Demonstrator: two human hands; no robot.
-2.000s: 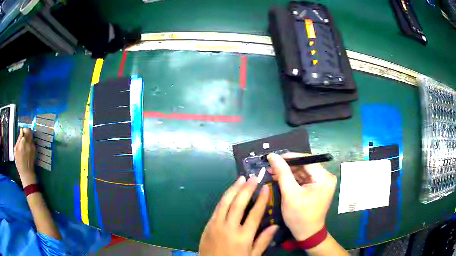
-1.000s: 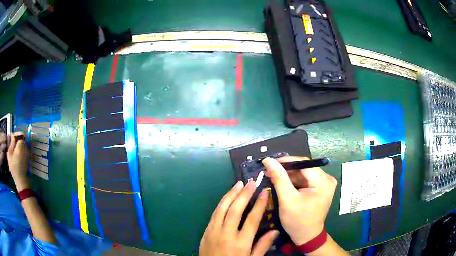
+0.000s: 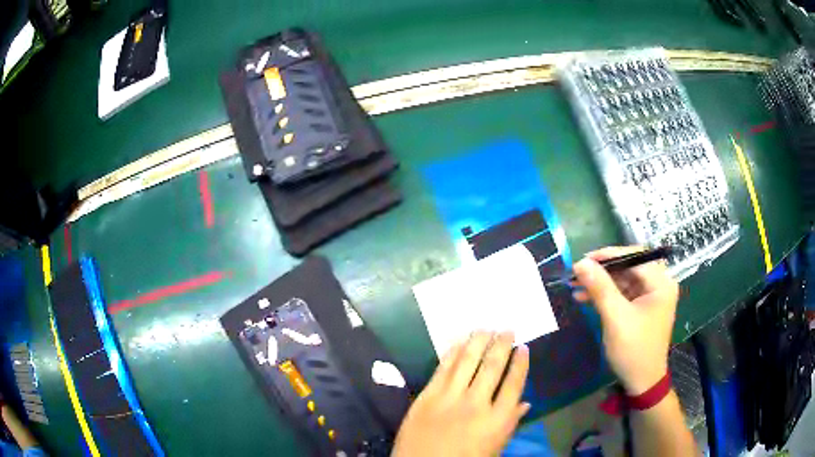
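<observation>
My right hand (image 3: 625, 312) holds black tweezers (image 3: 625, 259), their thin tip pointing left, just right of the white adhesive sheet (image 3: 487, 303). My left hand (image 3: 469, 402) lies flat with its fingertips on the sheet's lower edge. The sheet rests over black foam strips (image 3: 514, 236) on blue film (image 3: 491, 183). A phone mid-frame (image 3: 304, 366) with an orange flex strip and two pale angled strips lies on a dark foam pad (image 3: 326, 286), left of my left hand. Its lower end is cut off by the picture's edge.
Stacked pads (image 3: 380, 178) with a phone assembly (image 3: 290, 116) stand beyond. A clear component tray (image 3: 657, 161) is at right, a pale rail (image 3: 456, 85) behind. A phone on a white pad (image 3: 134, 76) is far left. Black strips on film (image 3: 85, 348) lie left.
The view has turned right. Both hands have left the phone and moved right: the left onto the white sheet, the right with the tweezers beside it. The phone is now uncovered.
</observation>
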